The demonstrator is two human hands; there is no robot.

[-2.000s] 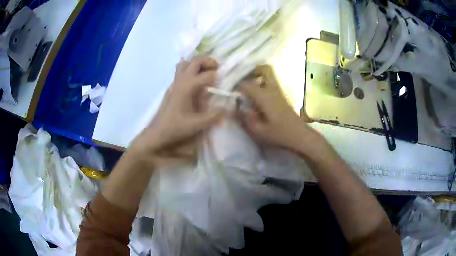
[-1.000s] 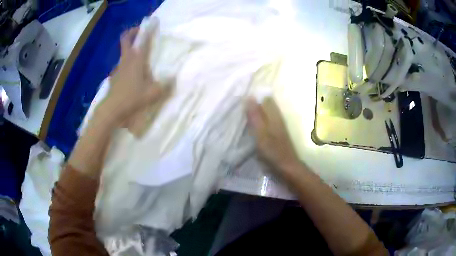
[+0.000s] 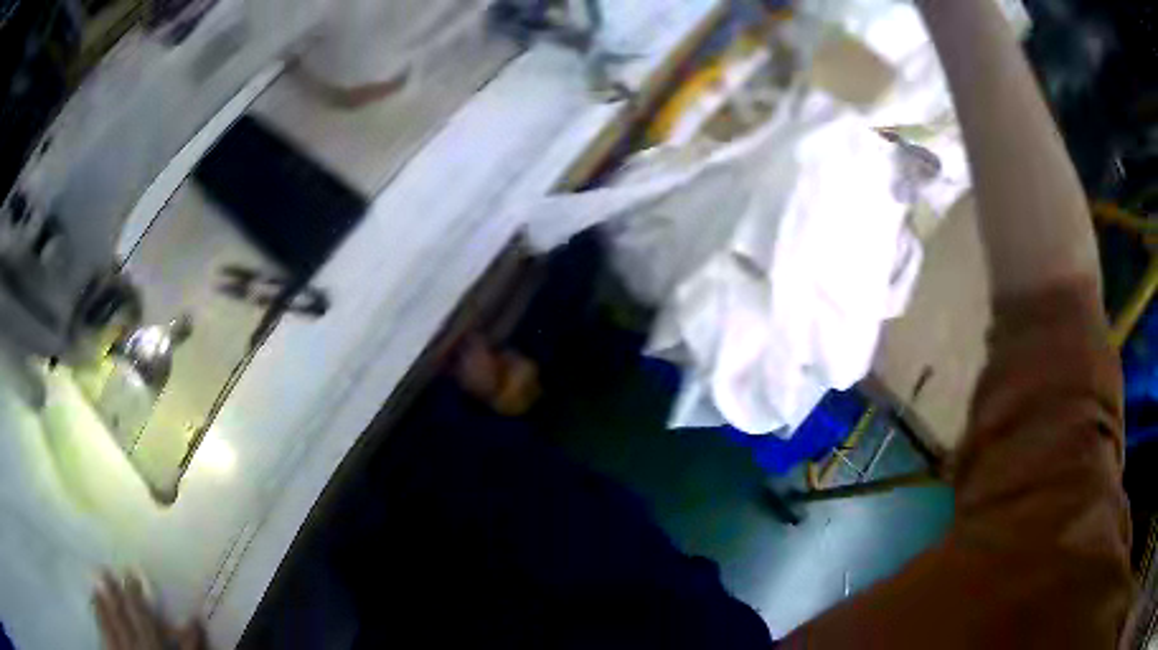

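Observation:
My left hand (image 3: 142, 615) is at the lower left on the white table, blurred and cut off by the bottom edge, its fingers apart and no cloth seen in it. My right arm stretches up the right side; its hand is beyond the top edge. Heaped white cut pieces (image 3: 775, 279) hang beside that forearm, over a tan-topped stand (image 3: 937, 324). The sewing machine head (image 3: 114, 114) is at the upper left, blurred.
Black snips (image 3: 273, 292) lie near a dark pad (image 3: 279, 191) on the machine bed. The white table's front edge (image 3: 381, 343) runs diagonally. A blurred skin-toned shape under it is unclear. Green floor and the stand's yellowish legs show below.
The view has swung right. My right arm has moved from the table out beside the heap. My left hand no longer shows on the cloth, and the cloth handled before is out of view.

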